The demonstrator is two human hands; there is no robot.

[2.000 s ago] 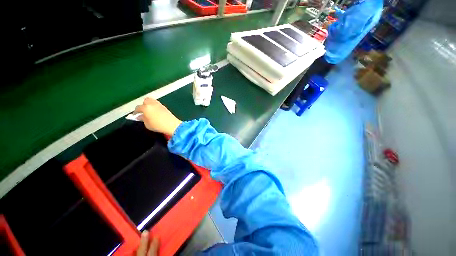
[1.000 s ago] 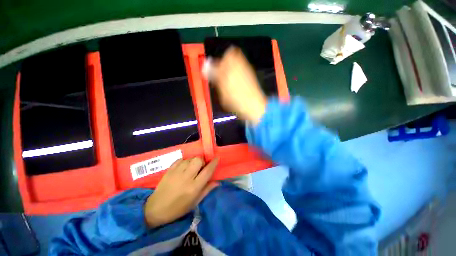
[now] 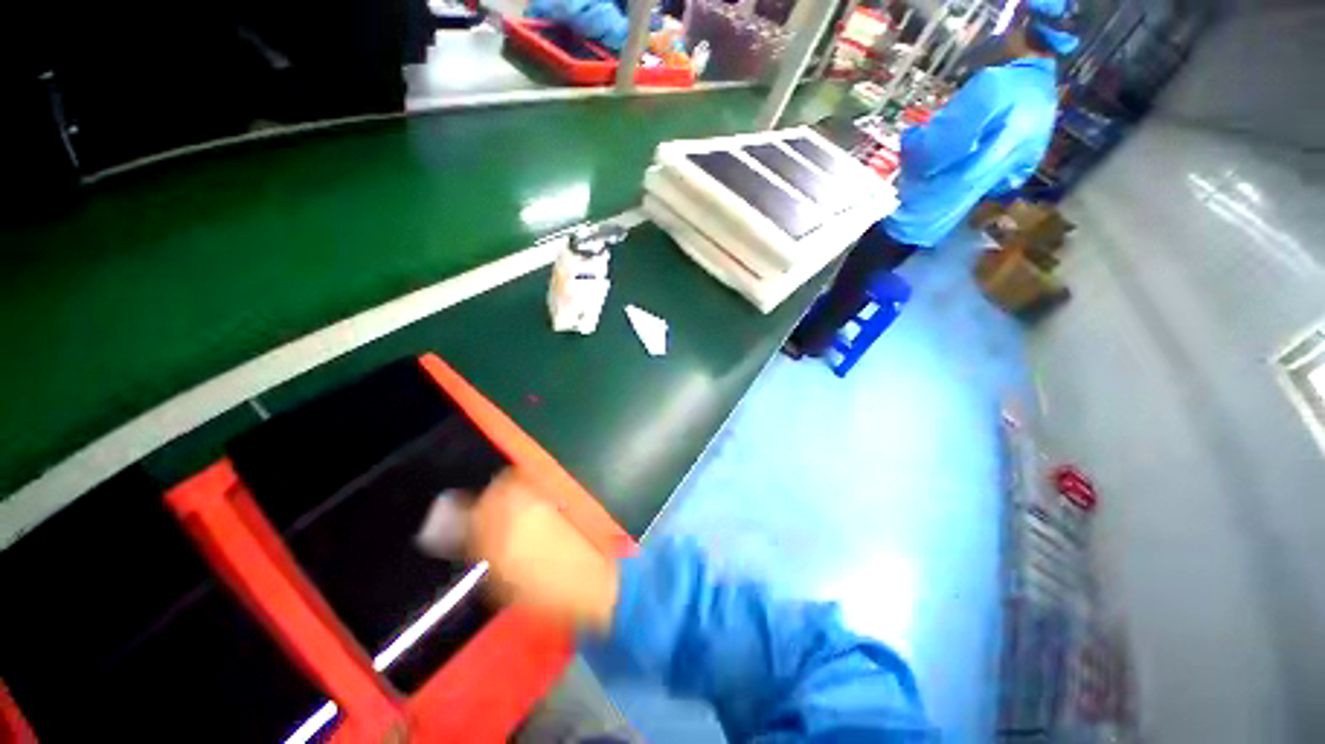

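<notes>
The red-orange foam tray (image 3: pixel 269 570) lies at the lower left on the dark green mat, cut off by the frame edge. Glossy black tablets (image 3: pixel 342 458) lie screen up in its pockets, with bright lamp reflections. My right hand (image 3: pixel 541 552), bare and blurred, is over the lower right part of the right tablet. It pinches a small white wiping cloth (image 3: pixel 445 525) at its fingertips. Whether the cloth touches the glass is too blurred to tell. My left hand is out of the picture.
A whitish bottle (image 3: pixel 580 284) with a metal-looking top stands beyond the tray, beside a loose white wipe (image 3: pixel 648 330). Stacked white foam trays (image 3: pixel 722 266) hold dark tablets. A pale rail (image 3: pixel 349 320) borders the green conveyor (image 3: pixel 305 204). A person in blue is near a blue stool (image 3: pixel 869 323).
Since one second ago the view has swung right, and my left hand has left the picture. Compared with two seconds ago, my right hand with the cloth is nearer the tablet's near end.
</notes>
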